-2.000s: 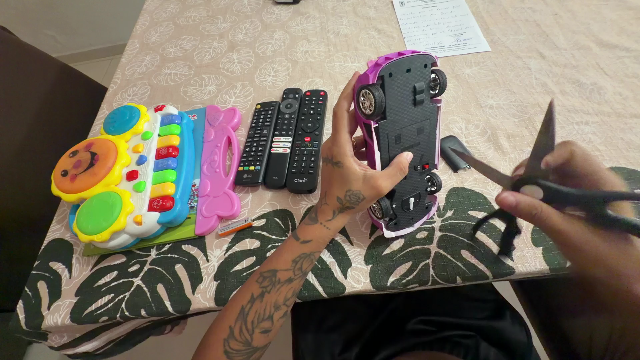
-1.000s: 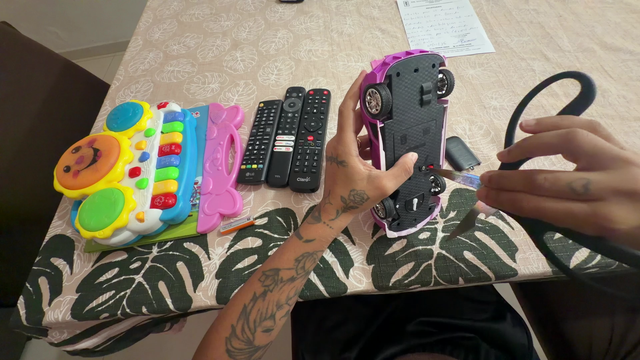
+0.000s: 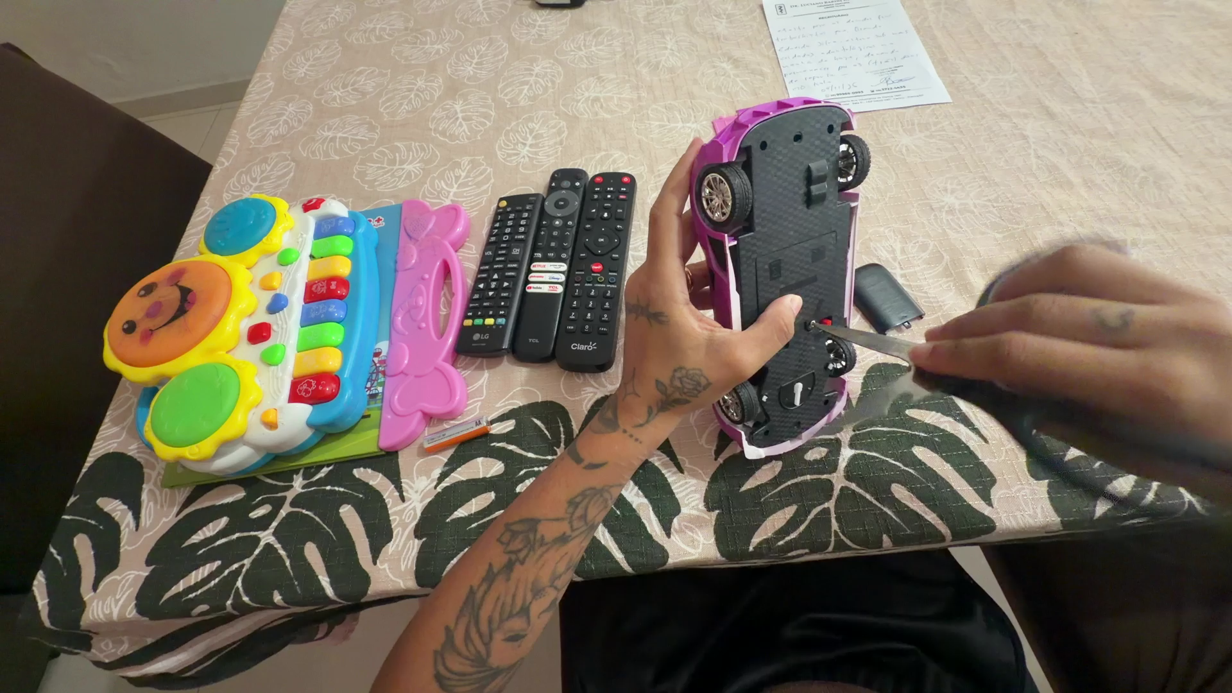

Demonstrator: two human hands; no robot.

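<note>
A pink toy car [image 3: 794, 241] is held upright on its end by my left hand [image 3: 693, 337], its black underside facing me. My left thumb presses on the underside. My right hand [image 3: 1088, 356] grips a pair of black-handled scissors [image 3: 871, 341], blurred by motion. One blade tip touches the underside beside a small red part, near a battery cover outline; whether it sits in a screw hole I cannot tell. The other blade points down to the left. A small black plastic cover [image 3: 887, 297] lies on the tablecloth just right of the car.
Left of the car lie three remote controls [image 3: 597, 274], an AA battery [image 3: 457, 434] and a toy keyboard [image 3: 322, 308] with a smiling face, beside a pink plastic handle piece [image 3: 428, 327]. A handwritten paper [image 3: 857, 48] lies at the back. The tablecloth's front edge [image 3: 674, 568] is near me.
Two seconds ago the scissors stood spread apart, right of the car. My right hand has since brought a blade to the car's underside. My left hand still holds the car.
</note>
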